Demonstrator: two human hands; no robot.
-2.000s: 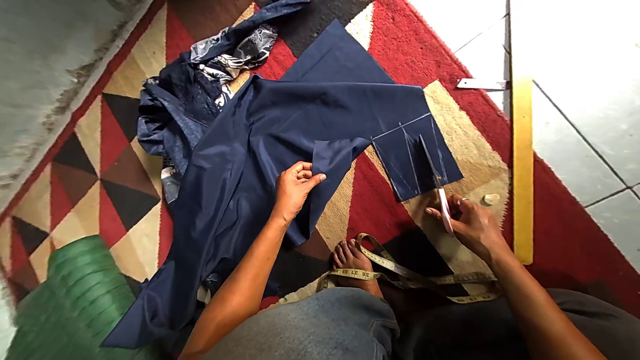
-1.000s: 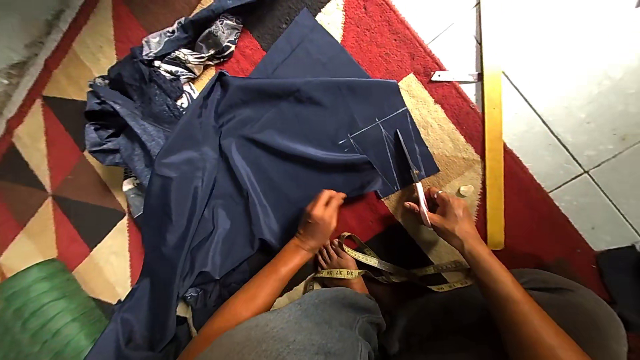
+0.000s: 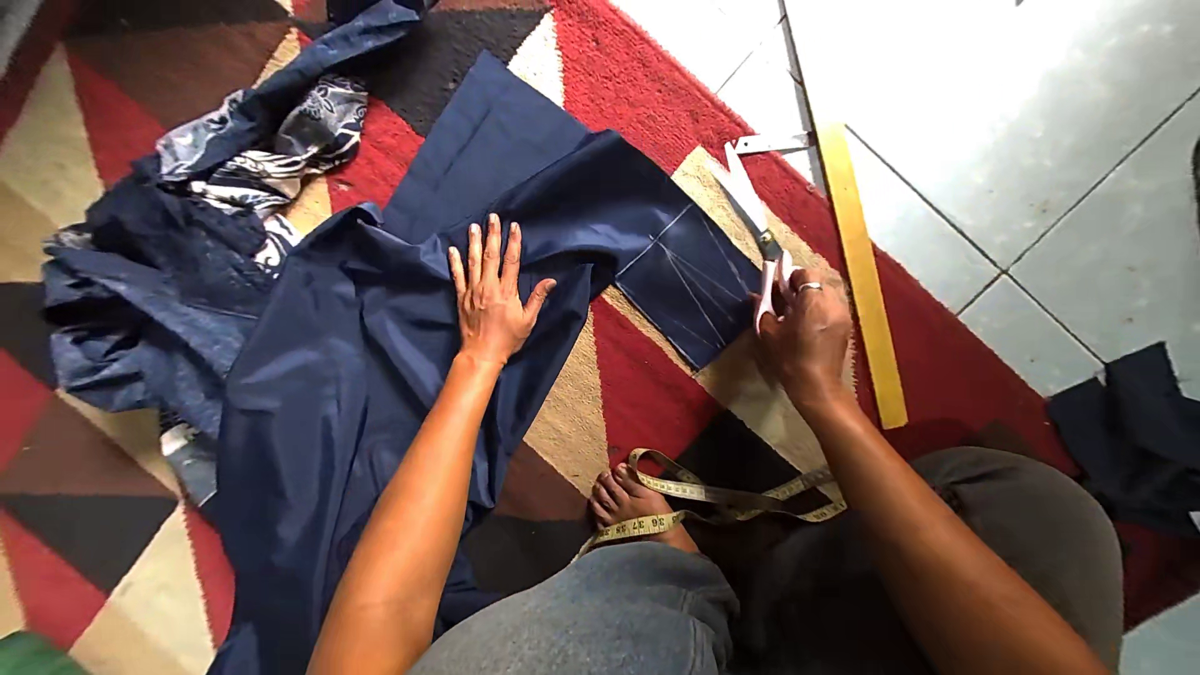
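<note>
Navy blue fabric (image 3: 328,375) lies in folds over the patterned rug. My left hand (image 3: 492,295) rests palm down on it with the fingers spread. Chalk lines mark the flat end of the fabric, at the right. Just beyond that end, my right hand (image 3: 808,328) grips the pale handles of a pair of scissors (image 3: 750,206). The blades are parted and point up and away, over the fabric's outer edge and the rug. A yellow measuring tape (image 3: 647,527) loops across my foot and the rug below the marked end.
A yellow ruler (image 3: 862,281) lies to the right of my right hand, with a white metal piece (image 3: 773,142) near its top. Crumpled patterned cloth (image 3: 150,281) sits at the left. Dark cloth (image 3: 1130,431) lies at the right, by the floor tiles (image 3: 1031,187). A green item (image 3: 36,656) shows bottom left.
My left hand has moved up onto the fabric and spread flat. The scissors in my right hand have shifted from over the chalk-marked part to its outer edge. The view has shifted.
</note>
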